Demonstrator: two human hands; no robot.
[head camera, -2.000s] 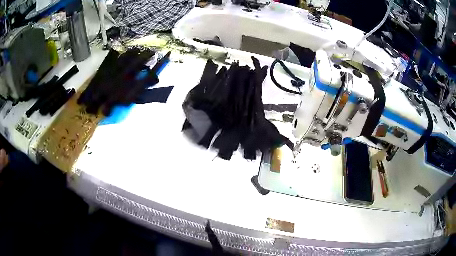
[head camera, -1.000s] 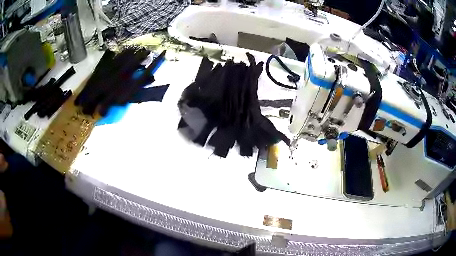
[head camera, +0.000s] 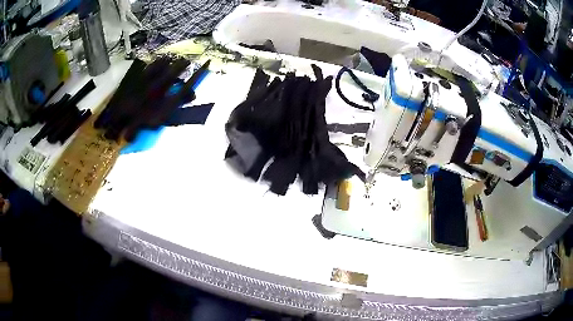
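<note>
A ragged heap of black fabric strips (head camera: 292, 125) lies on the white table left of the sewing machine head (head camera: 418, 119), with a grey patch on its left side. Its lower right end reaches close to the needle area (head camera: 371, 182). A second bundle of black strips (head camera: 141, 97) lies fanned on a blue sheet (head camera: 143, 141) at the left. A smaller pile of short black pieces (head camera: 63, 119) lies beside the grey-green machine. Neither of my hands can be made out. Small skin-toned patches show at the left edge; I cannot tell whose they are.
A black phone (head camera: 448, 210) and an orange-brown tool (head camera: 480, 217) lie on the machine bed. A brown cardboard sheet (head camera: 85, 169) is at the left, near a grey-green machine (head camera: 31, 78) and a steel flask (head camera: 94, 44). A measuring tape (head camera: 207, 274) runs along the front edge.
The view has shifted slightly. A thin dark shape at the table's front edge is gone from view. The skin-toned patch at the lower left edge has changed shape. The strip heaps have not visibly moved.
</note>
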